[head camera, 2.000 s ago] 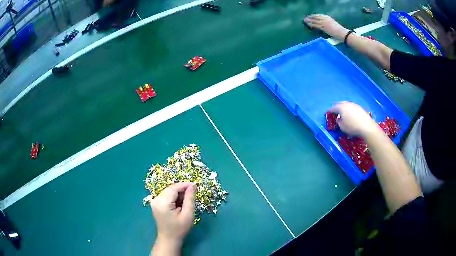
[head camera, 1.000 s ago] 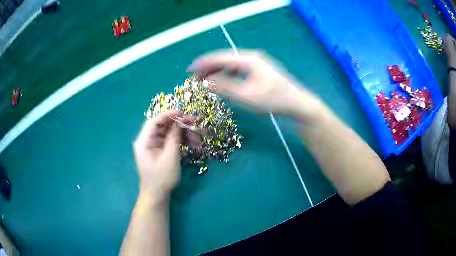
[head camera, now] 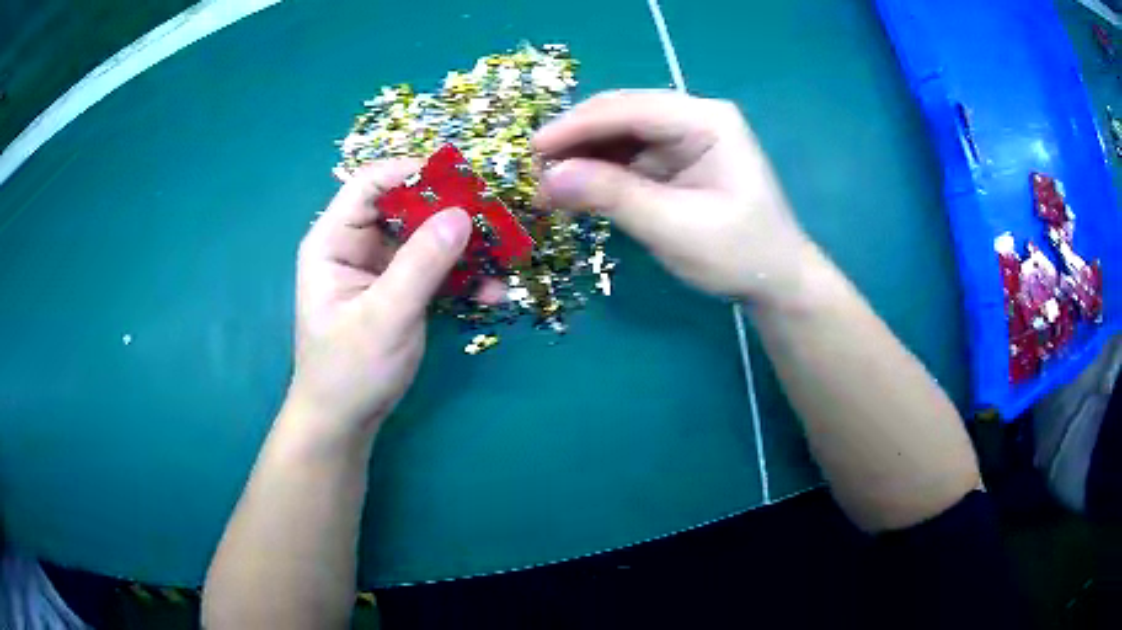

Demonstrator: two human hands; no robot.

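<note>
My left hand [head camera: 375, 277] holds a flat red plate [head camera: 455, 203], thumb on its face and fingers beneath. The plate is tilted and shows small slots or fittings. My right hand [head camera: 677, 185] is just right of the plate, thumb and index fingertips close together; whether a small part is between them cannot be told. The pile of loose gold and silver parts [head camera: 492, 105] lies on the green table under and beyond both hands, partly hidden by them and by the plate.
A blue tray [head camera: 966, 185] stands at the right, with a cluster of red pieces [head camera: 1040, 302] at its near end. A thin white line [head camera: 749, 394] crosses the green table between pile and tray. A thick white strip [head camera: 117, 74] runs at the upper left. Clothing shows at the lower right edge.
The right hand has come from the tray to beside the pile. The red plate now shows in the left hand. The view has shifted, so the pile sits higher and the tray farther right.
</note>
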